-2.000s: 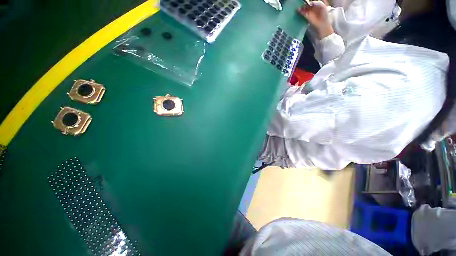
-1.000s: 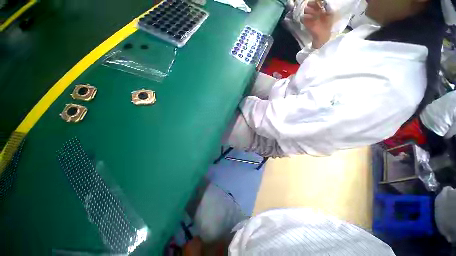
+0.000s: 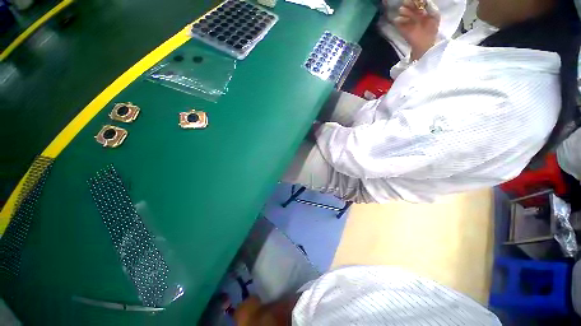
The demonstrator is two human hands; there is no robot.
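Observation:
Three copper-gold fixtures with dark round centres lie on the green bench: two at the left and one further right. A long sticker sheet with rows of dots lies nearer, with clear film around its lower end. Slim tweezers lie flat at its lower end. Another dotted sheet lies at the left edge. A dark, blurred hand, apparently my right hand, is cut off at the bottom beside a striped sleeve; its grip is unclear. My left hand is out of view.
A dark blister tray, a clear bag and a smaller parts tray lie toward the bench's far end. A seated person in white is at the right, a hand raised. A blue stool stands at lower right.
The view has shifted, showing more of the bench's left side and near end. The tweezers and left dotted sheet now show more fully. The dark hand has appeared at the bottom.

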